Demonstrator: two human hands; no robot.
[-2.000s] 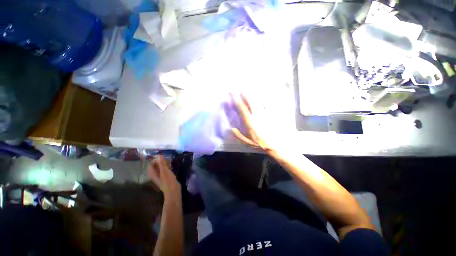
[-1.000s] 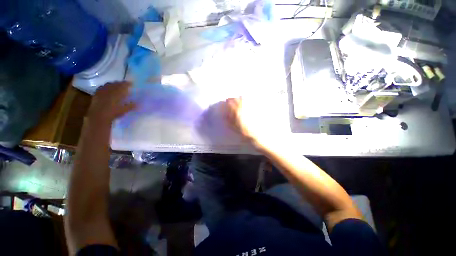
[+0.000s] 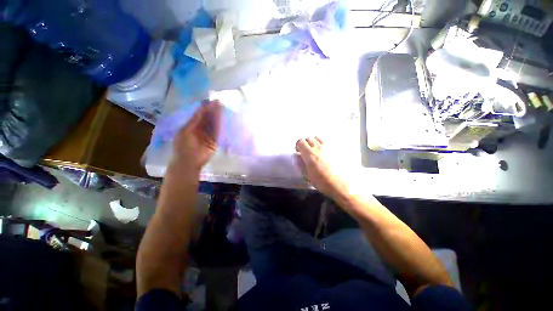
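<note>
A thin lilac cut piece point(image 3: 239, 135) with light blue at its left end lies along the table's front left part. My left hand point(image 3: 199, 130) is over its left half, blurred; whether it grips the cloth cannot be told. My right hand point(image 3: 310, 155) is at the front of the table with curled fingers, at the right end of the cloth, where glare washes out the cloth's edge. Whether cloth is between its fingers cannot be told.
The overlock machine point(image 3: 397, 100) stands to the right on the white table point(image 3: 376, 187). White and blue scraps point(image 3: 191, 76) lie at the far left beside a large blue bottle point(image 3: 91, 42). More lilac cloth point(image 3: 318, 33) lies at the back. A control panel point(image 3: 515, 13) is behind the machine.
My left hand has moved right from the cloth's left end towards its middle. My right hand has moved slightly right and forward of where it was. The cloth now lies flatter along the table.
</note>
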